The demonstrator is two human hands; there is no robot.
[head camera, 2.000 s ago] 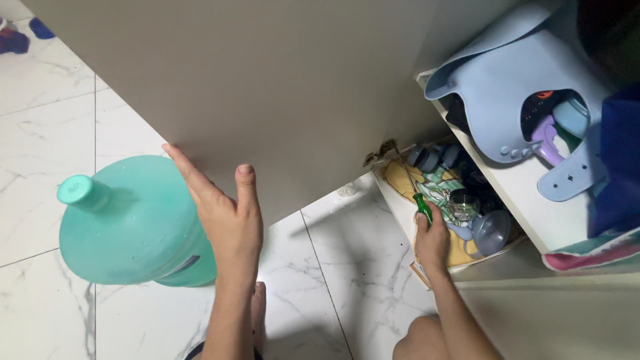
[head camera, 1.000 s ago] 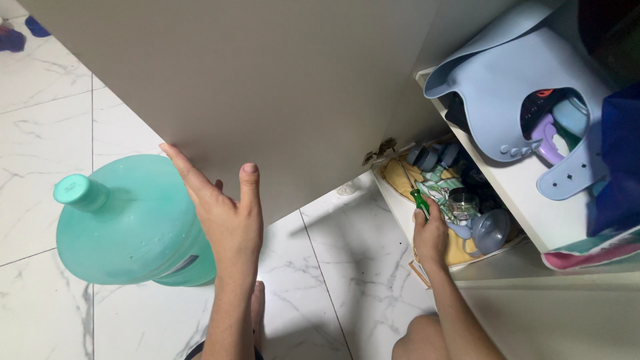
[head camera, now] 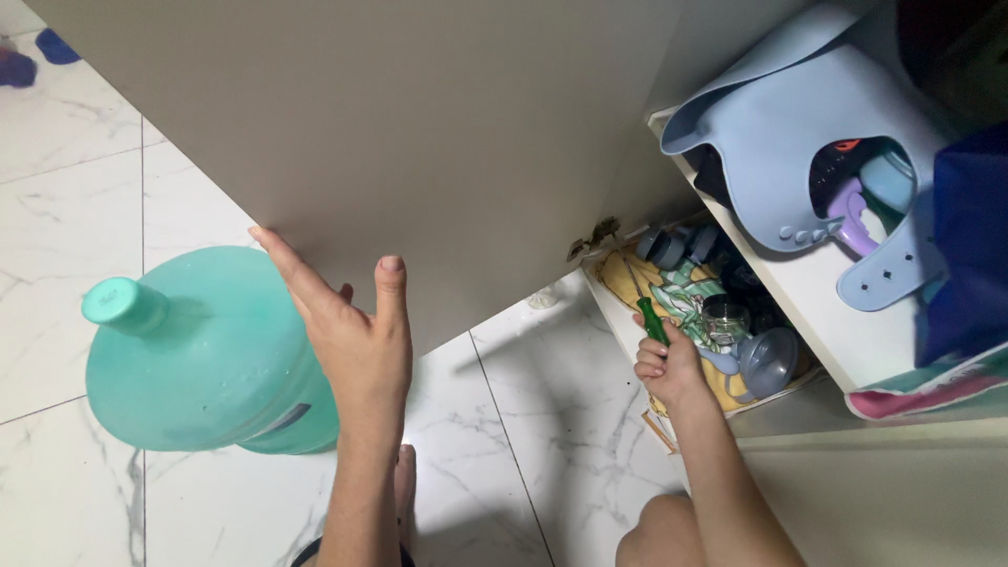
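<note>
My right hand (head camera: 668, 361) is closed around the green handle of a screwdriver (head camera: 652, 319). Its metal shaft slants up and left to a cabinet hinge (head camera: 596, 236) at the lower corner of the grey cabinet door (head camera: 409, 142); whether the tip sits in a screw is too small to tell. Fingers spread, my left hand (head camera: 354, 331) rests against the door near its lower left edge, thumb raised and holding nothing. Just left of this hand stands a teal water jug (head camera: 205, 354) with a capped neck.
Under a white shelf (head camera: 850, 339), a low compartment holds a yellow cloth (head camera: 622, 276), a glass jar (head camera: 724, 319) and a clear plastic funnel-like cup (head camera: 768, 362). A light-blue silicone bib (head camera: 787, 134) and a dark blue bag (head camera: 972, 244) lie above. Marble-look tiles (head camera: 488, 457) cover the floor.
</note>
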